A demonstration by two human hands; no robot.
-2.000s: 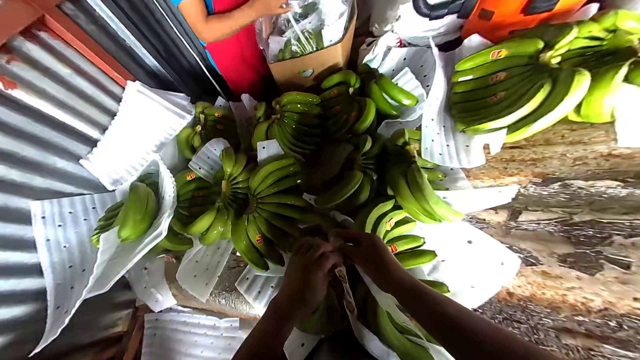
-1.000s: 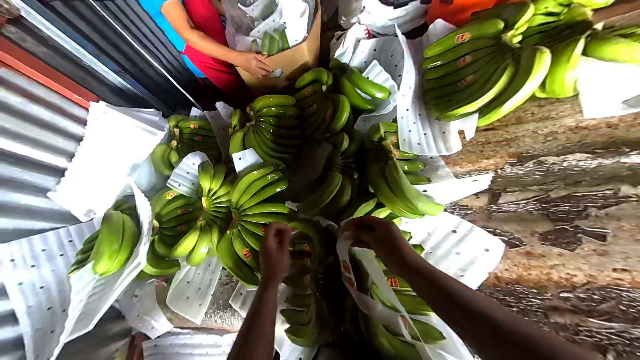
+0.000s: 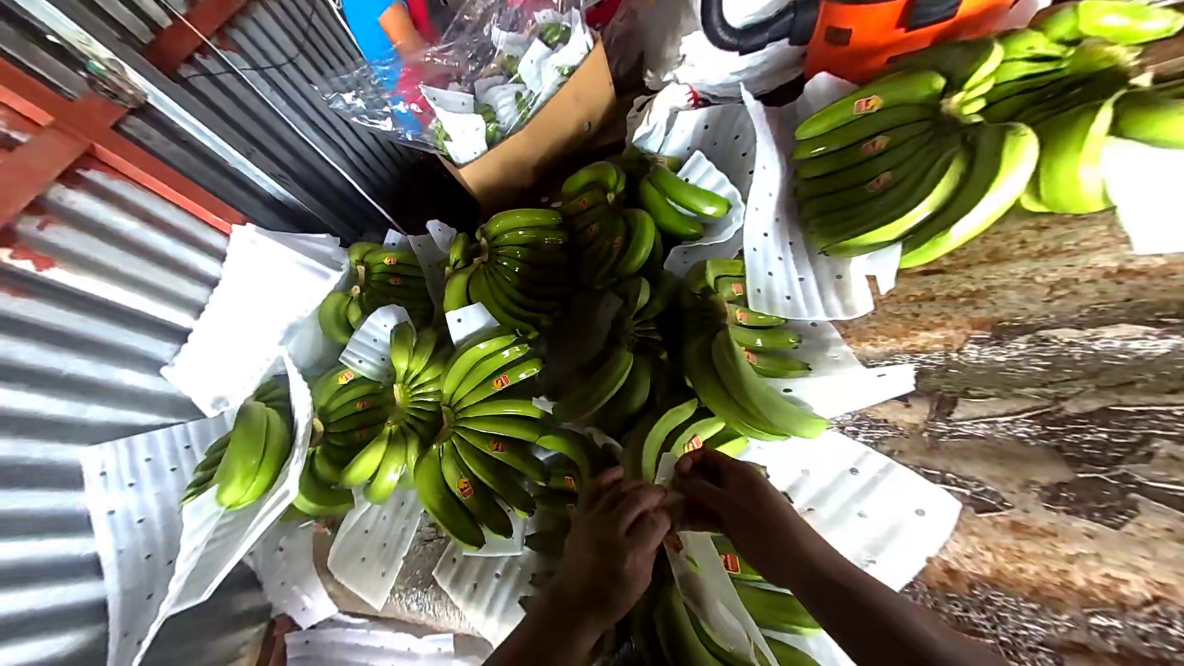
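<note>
My left hand (image 3: 615, 541) and my right hand (image 3: 717, 490) meet low in the middle of the view, fingers close together over a bunch of green bananas (image 3: 763, 606). A pale strip bearing small stickers (image 3: 708, 592) hangs from my right fingers across that bunch. Whether my left fingers pinch anything is hidden. Small red and yellow stickers show on several bunches, such as the bananas (image 3: 490, 439) left of my hands and the bunch (image 3: 740, 361) above them. Perforated white foam sheets (image 3: 860, 499) lie beneath and between the bunches.
A cardboard box (image 3: 546, 125) holding bananas, foam and clear plastic stands behind, near a person in blue and red. An orange machine with a black hose (image 3: 856, 37) is at the top right, above a large banana bunch (image 3: 916, 157). Corrugated metal wall (image 3: 92, 370) runs along the left.
My hands, apart one second ago, have come together again at the strip. The person's hand that was at the box edge is no longer there.
</note>
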